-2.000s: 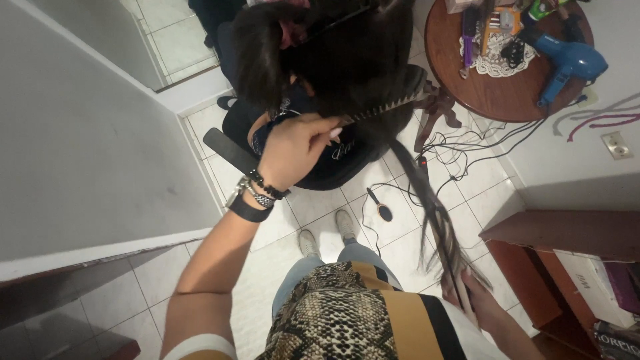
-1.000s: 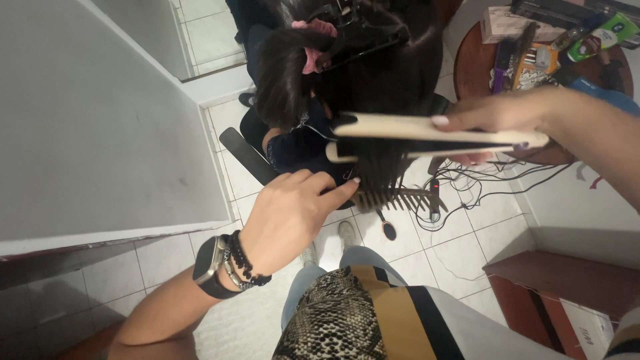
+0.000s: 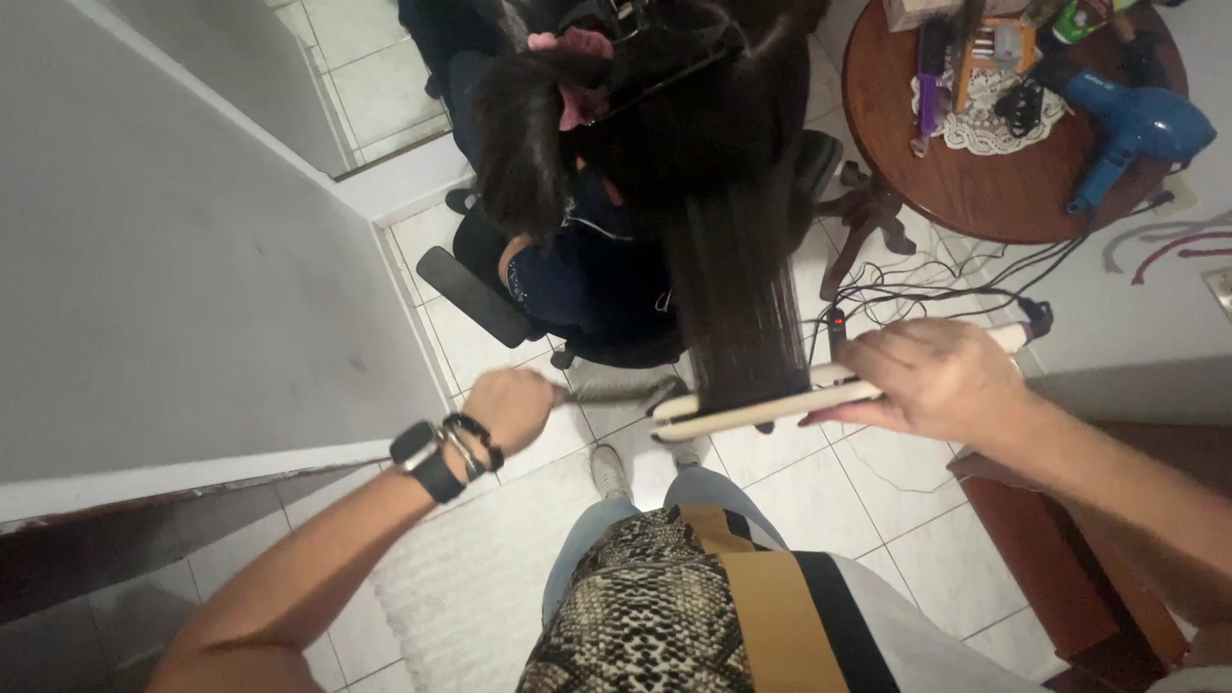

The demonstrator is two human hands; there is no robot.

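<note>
My right hand point(image 3: 929, 380) grips a cream-coloured hair straightener point(image 3: 770, 409), its plates closed across a flat section of long dark hair point(image 3: 736, 298) near the ends. The hair hangs from the head of a seated person, whose other hair is held up with a pink scrunchie point(image 3: 582, 43) and clips. My left hand point(image 3: 510, 409), with a watch and bracelets at the wrist, is closed on the handle of a comb or brush point(image 3: 616, 390). Its far end lies close to the straightener's tips; whether they touch I cannot tell.
A round wooden table point(image 3: 1011, 207) at the upper right bears a blue hair dryer point(image 3: 1145, 125), a purple comb or brush point(image 3: 929, 82) and a lace doily point(image 3: 987, 130). Black cables point(image 3: 914, 289) trail below it. The person's chair has a black armrest point(image 3: 472, 294). A reddish-brown cabinet point(image 3: 1030, 549) stands lower right.
The straightener in my right hand has moved down to the lower part of the hair. My left hand has moved away from the hair, with the comb or brush in it.
</note>
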